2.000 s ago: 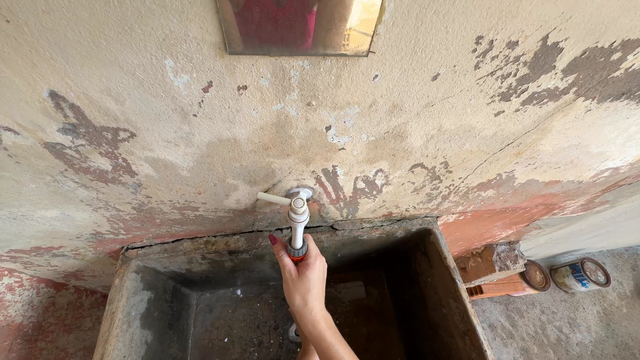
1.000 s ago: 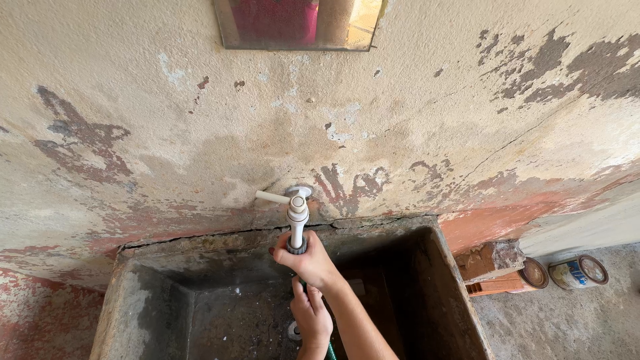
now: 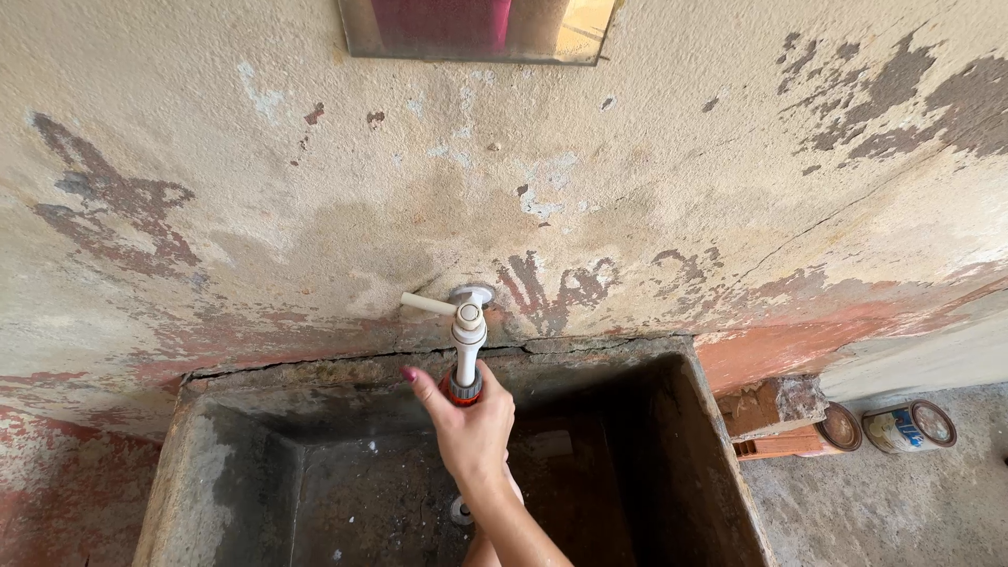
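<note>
A white plastic tap [image 3: 468, 331] with a side lever juts from the wall. On its spout end sits a grey and orange-red hose connector [image 3: 463, 387]. My right hand [image 3: 476, 433] is around the connector, back of the hand up. The fingers curl along its right and far side, partly hidden, and the thumb sticks out to the left, apart from it. My left hand is beneath the right one; only a part of that arm [image 3: 482, 550] shows, and what it holds is hidden. Both are over a worn concrete sink [image 3: 370, 480] with a drain [image 3: 461, 510].
A mirror [image 3: 472, 59] hangs above the tap on a peeling plaster wall [image 3: 354, 181]. Right of the sink are a broken masonry block [image 3: 776, 405], a hollow clay brick [image 3: 780, 443] and two used paint cans [image 3: 841, 428] [image 3: 909, 426] on the concrete floor [image 3: 874, 512].
My left hand, seen a second ago low under the connector near a green hose, is now mostly hidden behind my right. My right thumb has lifted off to the left, baring the connector's orange-red part.
</note>
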